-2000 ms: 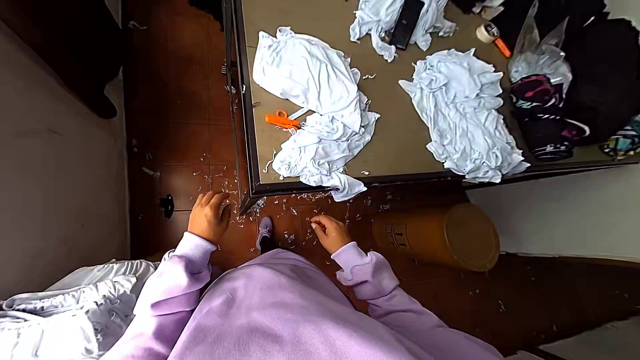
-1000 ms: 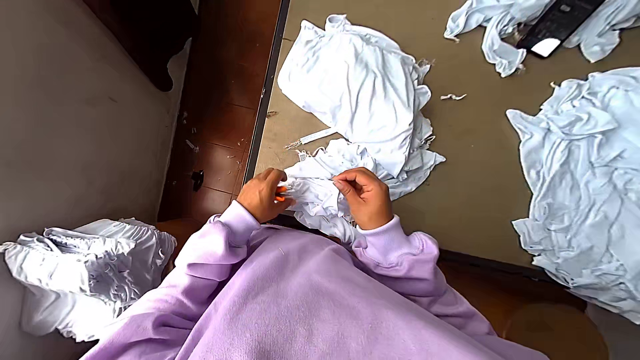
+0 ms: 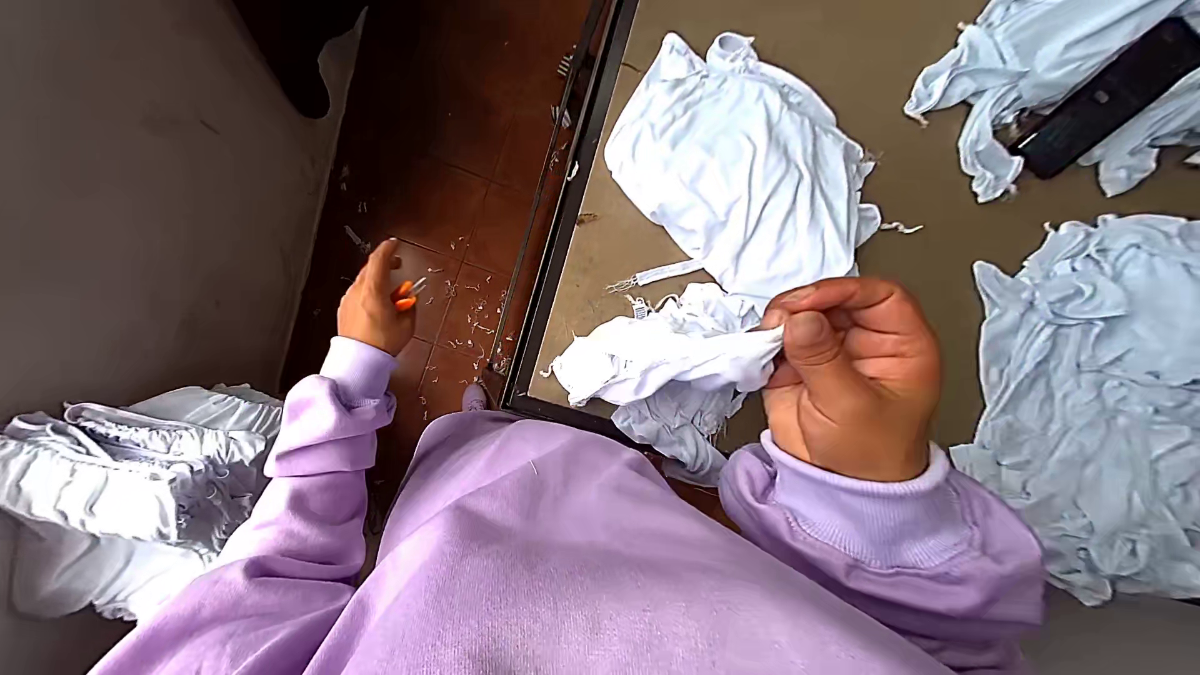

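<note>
My left hand (image 3: 377, 305) is over the tiled floor, left of the table, closed around small orange-handled thread snips (image 3: 408, 296) whose metal tips stick out to the right. With thumb and fingertips, my right hand (image 3: 848, 370) pinches the end of a white fabric piece (image 3: 670, 356), lifted a little at the table's near left corner. Behind it lies a larger white garment (image 3: 736, 169) with frayed edges. A narrow white strip (image 3: 667, 272) with loose threads pokes out between the two.
More white garments (image 3: 1106, 375) lie on the table's right side. A black object (image 3: 1106, 98) rests on white cloth at the upper right. The dark table edge (image 3: 562, 225) borders a tiled floor (image 3: 459, 253) scattered with thread scraps. Folded white fabric (image 3: 141, 478) is piled at lower left.
A second ago both hands were together at the fabric. My left hand has moved away to the left with the snips, while my right hand holds the fabric's end. The orange snips lay on the table earlier.
</note>
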